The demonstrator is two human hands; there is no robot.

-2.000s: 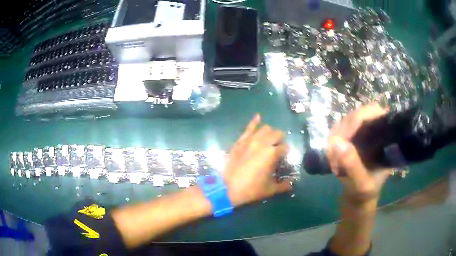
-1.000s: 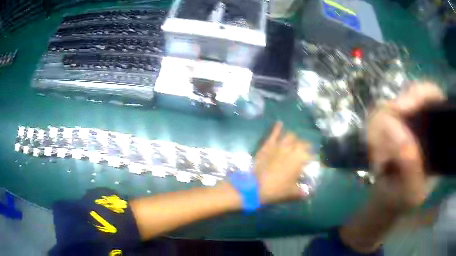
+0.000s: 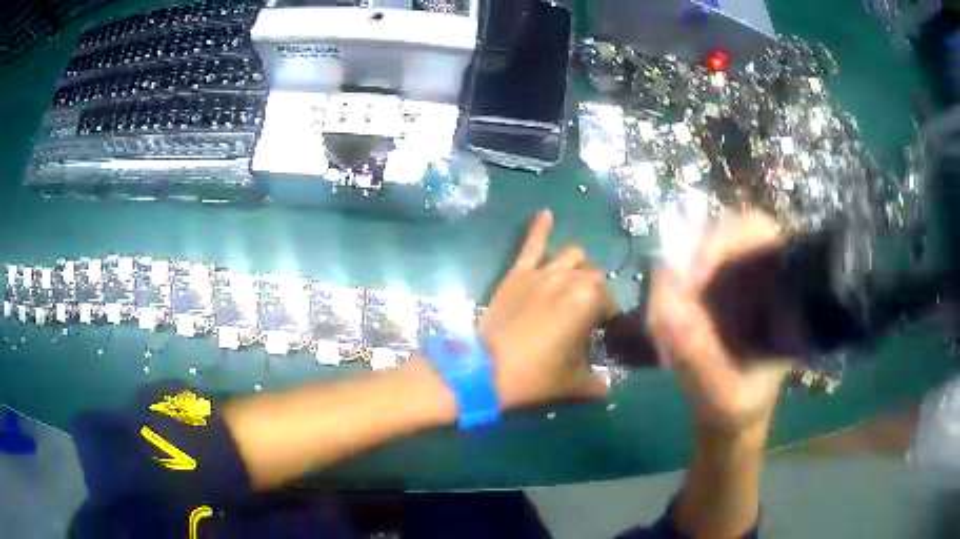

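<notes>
My right hand [image 3: 711, 326] is closed around the electric screwdriver [image 3: 774, 300], a thick black cylinder lying nearly level, its nose pointing left beside my left fingers. My left hand [image 3: 547, 326] rests low at the right end of the row of circuit boards [image 3: 253, 307], index finger raised; its other fingertips are at a small shiny piece [image 3: 608, 374], mostly hidden by the hand and the screwdriver nose. I cannot tell how firmly it is held. The silvery boards run in a touching strip to the left edge.
A white screw feeder [image 3: 363, 53] stands at the back centre. Stacked blister trays [image 3: 158, 105] are left of it, a dark tray [image 3: 518, 84] right of it. A loose board pile [image 3: 758, 147] glitters at the right, below a grey box [image 3: 684, 23] and a red light [image 3: 718, 61].
The view swung right and back, shifting the scene. My right hand brought the screwdriver from farther right back to my left fingertips. My left hand stays at the strip's right end.
</notes>
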